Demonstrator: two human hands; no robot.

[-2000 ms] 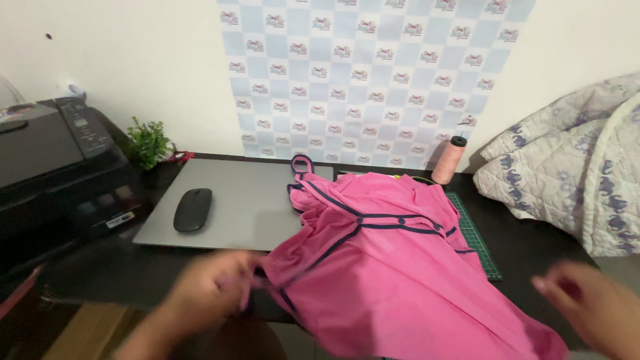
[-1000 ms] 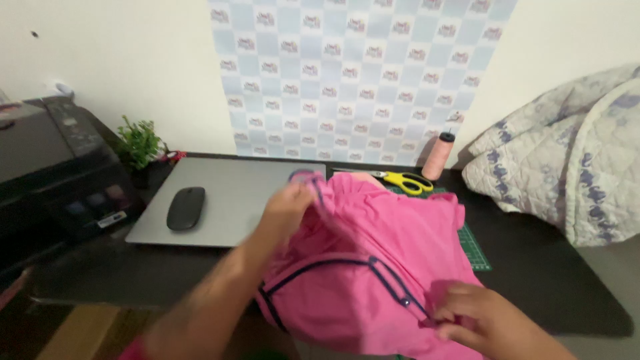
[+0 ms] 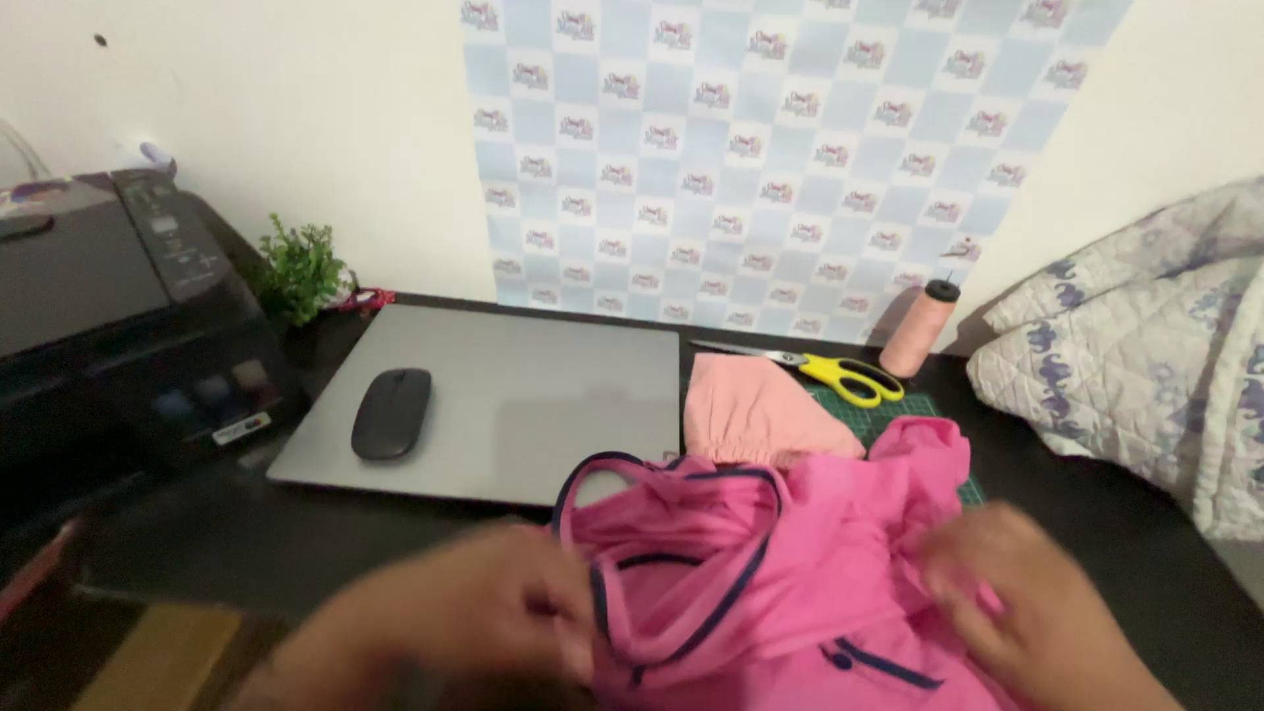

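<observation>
A pink garment with navy piping (image 3: 839, 553) lies bunched at the front of the black table, its looped neckline or opening facing up. My left hand (image 3: 504, 592), blurred, is at the garment's left edge beside the navy trim; whether its fingers grip the cloth is unclear. On the right side, my right hand (image 3: 1007, 592) has its fingers bent around a fold of the pink fabric. Behind the garment lies a light-pink gathered cloth piece (image 3: 755, 410), and yellow-handled scissors (image 3: 839, 375) rest partly on a green cutting mat (image 3: 913, 405).
A closed silver laptop (image 3: 523, 395) carries a black mouse (image 3: 392, 415). A black printer (image 3: 128, 326) and a green plant (image 3: 299, 269) stand to the left. Near the wall is a pink thread cone (image 3: 918, 331). A quilted cloth (image 3: 1126, 365) hangs at the right.
The garment has been shifted and turned, with its trimmed opening now lying near the laptop's front edge. The light-pink piece behind it has come into fuller view. My left hand has moved down toward the front.
</observation>
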